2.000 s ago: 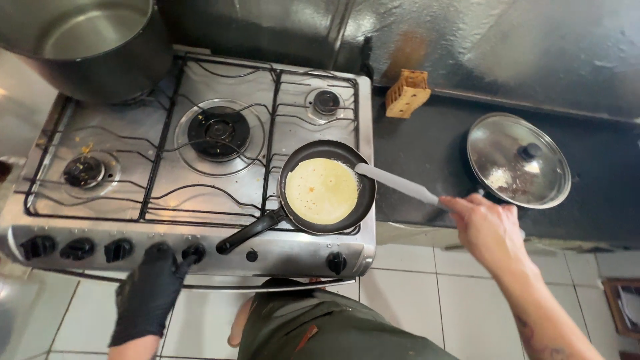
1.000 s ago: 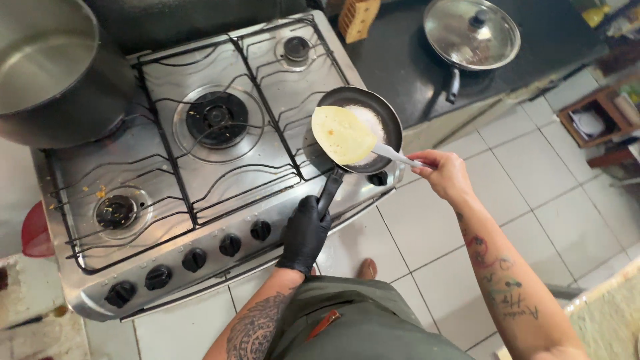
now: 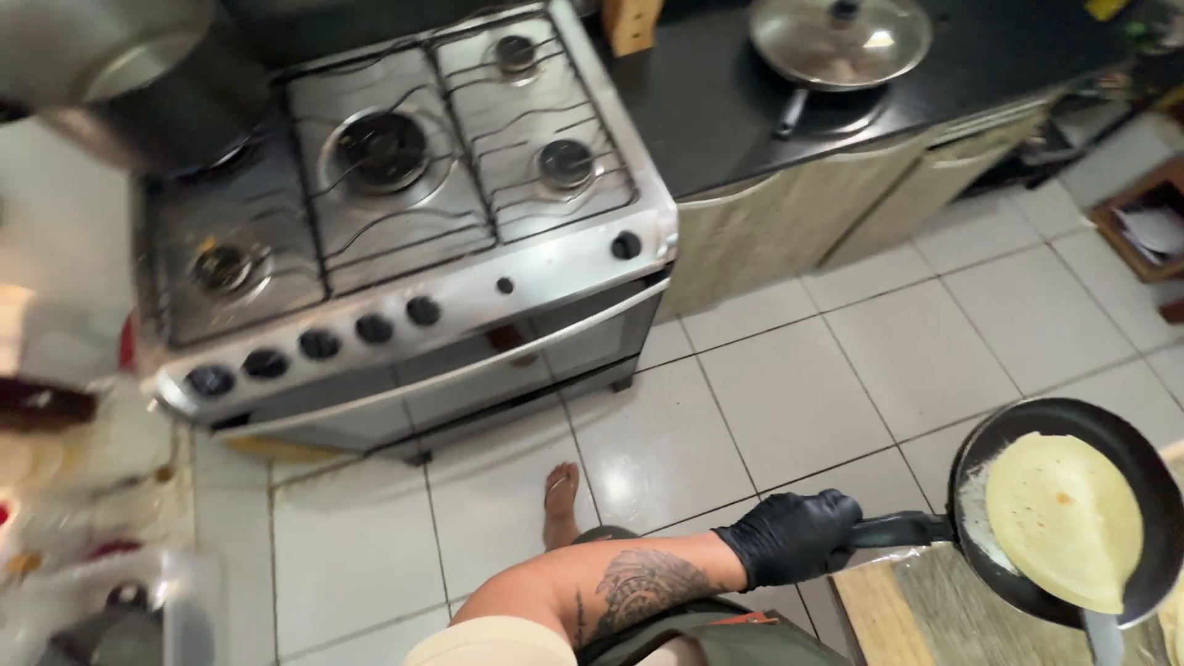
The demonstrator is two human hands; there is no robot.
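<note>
My left hand [image 3: 793, 539], in a black glove, grips the handle of a small black frying pan [image 3: 971, 462] at the lower right. A thin pale-yellow pancake [image 3: 1064, 523] lies in the pan, off-centre, with some whitish residue beside it. The light grey blade of a spatula [image 3: 1103, 638] reaches the pancake's lower edge from the bottom of the view. My right hand is out of the frame. Below the pan is the corner of a wooden surface [image 3: 971, 601].
A gas stove [image 3: 555, 264] stands at the upper left with a large pot [image 3: 176, 102] on it. A lidded pan [image 3: 837, 46] and a wooden block [image 3: 632, 23] are on the dark counter [image 3: 703, 139]. My foot [image 3: 561, 490] is on the tiled floor.
The pan has moved off the stove, to the right, over the wooden surface. My left hand took its handle after the earliest frame. My right hand has left the view, which has swung right.
</note>
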